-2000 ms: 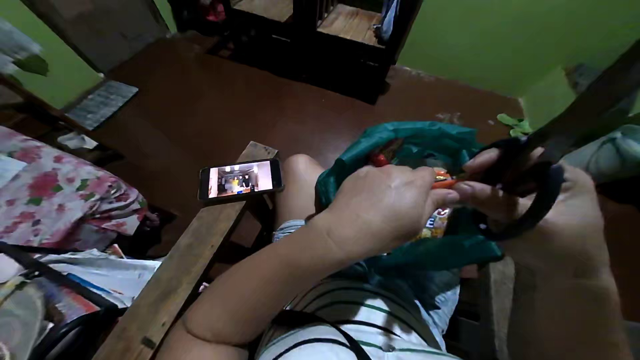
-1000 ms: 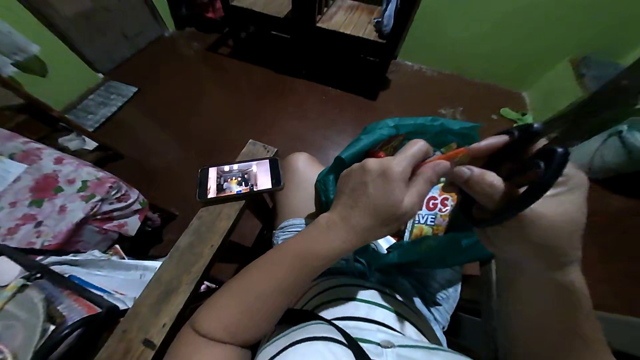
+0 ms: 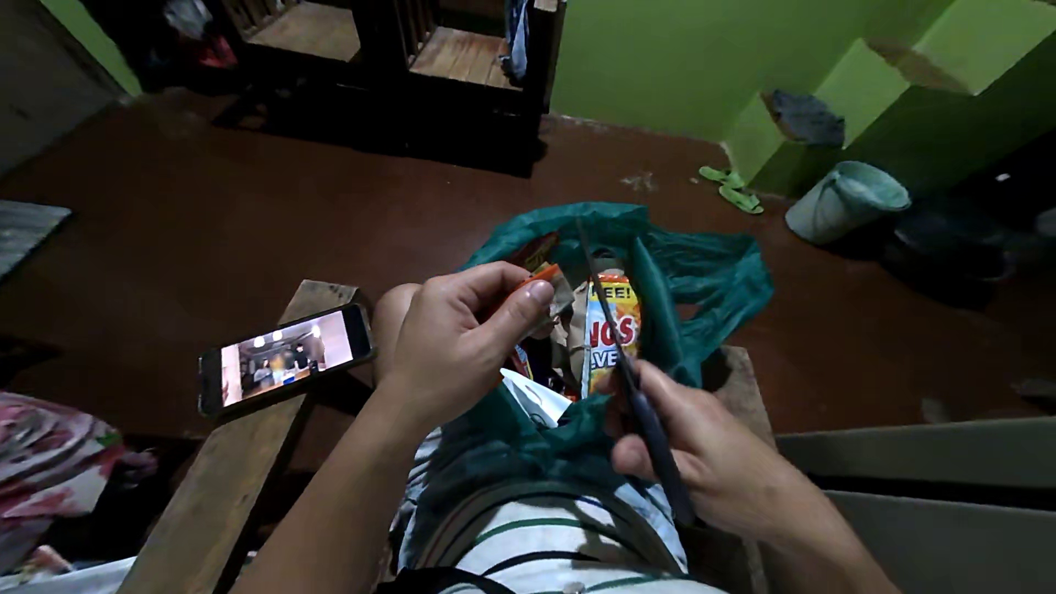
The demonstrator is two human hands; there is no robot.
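A green plastic bag (image 3: 685, 289) lies open on my lap, holding several crumpled wrappers and a yellow, red and white printed packet (image 3: 612, 330). Over the bag's left side, my left hand (image 3: 470, 330) pinches a small orange-edged wrapper piece (image 3: 544, 285) between thumb and forefinger. At the bag's lower right, my right hand (image 3: 693, 445) grips a pair of scissors (image 3: 631, 388) by its dark handles. The blades point up and away, across the printed packet. A white piece (image 3: 536, 398) shows at the near edge of the bag.
A smartphone (image 3: 285, 359) with a lit screen rests on a wooden bench (image 3: 223, 487) to the left. Floral cloth (image 3: 49, 470) is at far left. Green slippers (image 3: 733, 190) and a pail (image 3: 847, 202) stand near the steps, and dark wooden furniture (image 3: 462, 58) is ahead.
My right hand and the scissors have moved down, away from my left hand; earlier both hands were together at the orange piece. More of the bag's contents shows. The view has shifted.
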